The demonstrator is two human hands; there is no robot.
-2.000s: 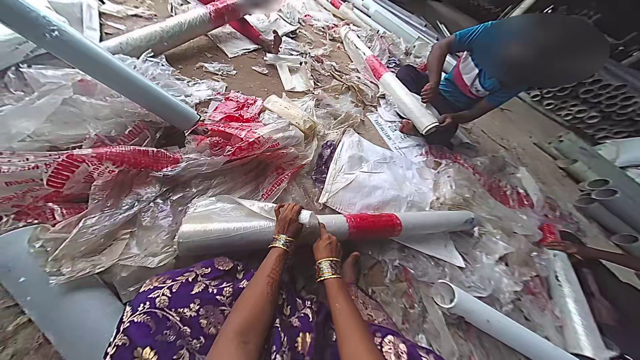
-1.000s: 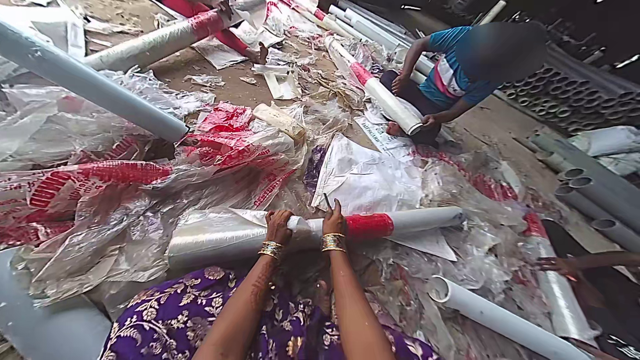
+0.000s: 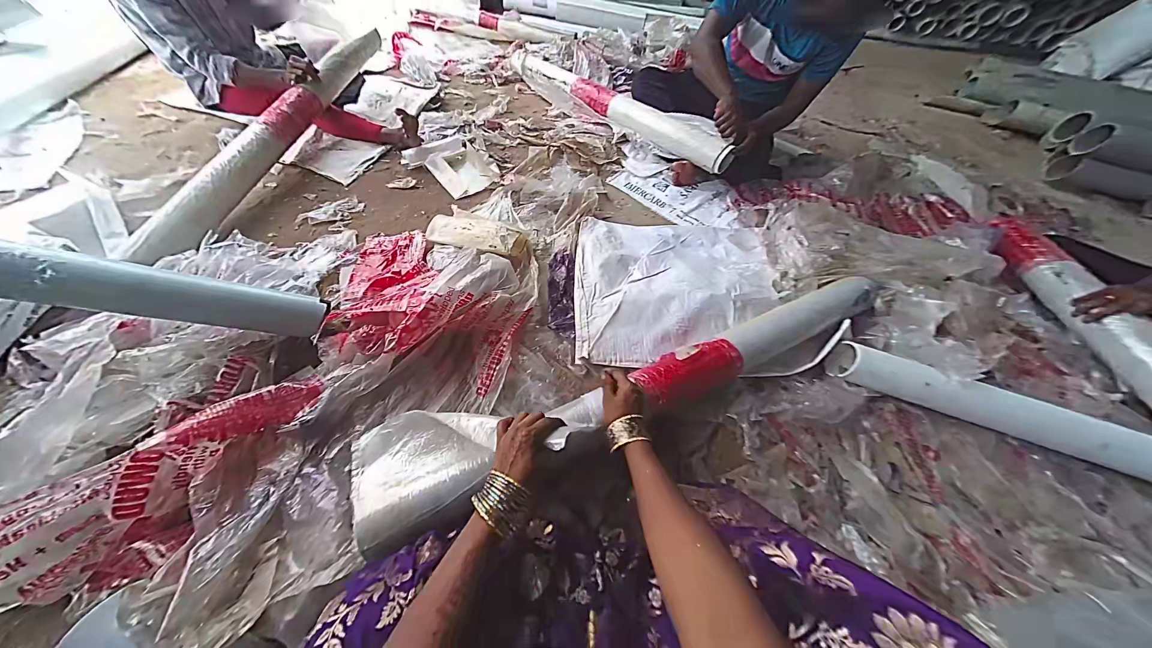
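Note:
A grey plastic pipe (image 3: 801, 319) lies at a slant across my lap, with a red band (image 3: 688, 371) around its middle and white wrapping film (image 3: 427, 463) on its near left part. My left hand (image 3: 525, 445), with several gold bangles at the wrist, is closed on the edge of the film. Beside the lower end of the red band, my right hand (image 3: 621, 398) grips the film at the pipe. Its fingertips are partly hidden. A folded white sheet (image 3: 670, 288) lies just beyond the pipe.
Crumpled clear and red plastic film (image 3: 396, 297) covers much of the floor. A bare pipe (image 3: 162, 288) juts in from the left, another (image 3: 999, 405) lies at right. Two people handle wrapped pipes (image 3: 666, 126) farther off; another person's hand (image 3: 1116, 301) rests on a pipe at right.
The pipe at my hands now slants more steeply, its far end pointing up and right. The film at its left part stands looser around my left hand. The view has shifted upward.

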